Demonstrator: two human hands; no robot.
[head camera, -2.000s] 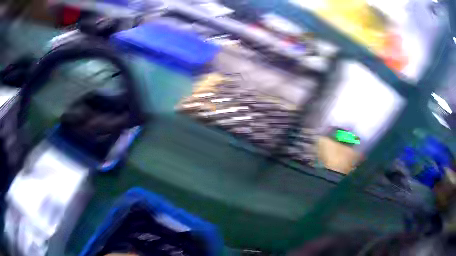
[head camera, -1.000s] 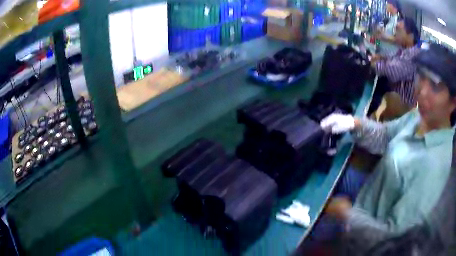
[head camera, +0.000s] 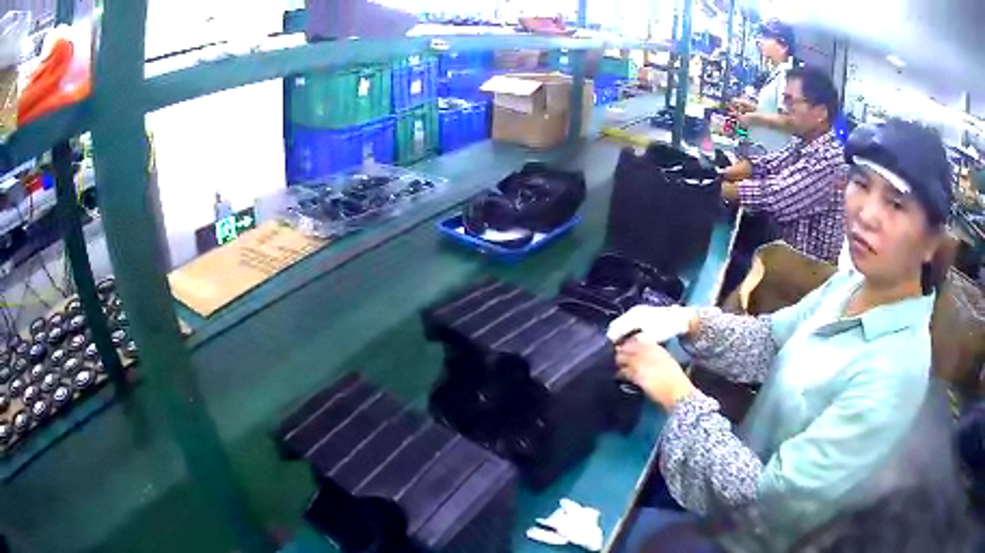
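Neither of my hands is in the picture. Nearest in front of me, a stack of black ribbed blister trays (head camera: 405, 459) stands on the teal bench at the bottom. A second ribbed stack (head camera: 529, 346) stands just behind it, with round hollows on its side. A white work glove (head camera: 567, 525) lies flat on the bench right of the near stack. A blue tray (head camera: 508, 247) with black headphones or parts (head camera: 529, 202) sits further back on the green conveyor.
A person in a light green shirt (head camera: 853, 378) sits at right, hands at the bench, one gloved. Another person in a checked shirt (head camera: 794, 184) sits behind. A green frame post (head camera: 162, 292) rises at left, by a cardboard sheet (head camera: 248, 265) and a board of discs (head camera: 65, 362). Crates (head camera: 340, 124) stand behind.
The view has swung right and steadied. The blue tray edge at the bottom left has left the picture. The neighbour's two hands are now together at the bench and the head faces me.
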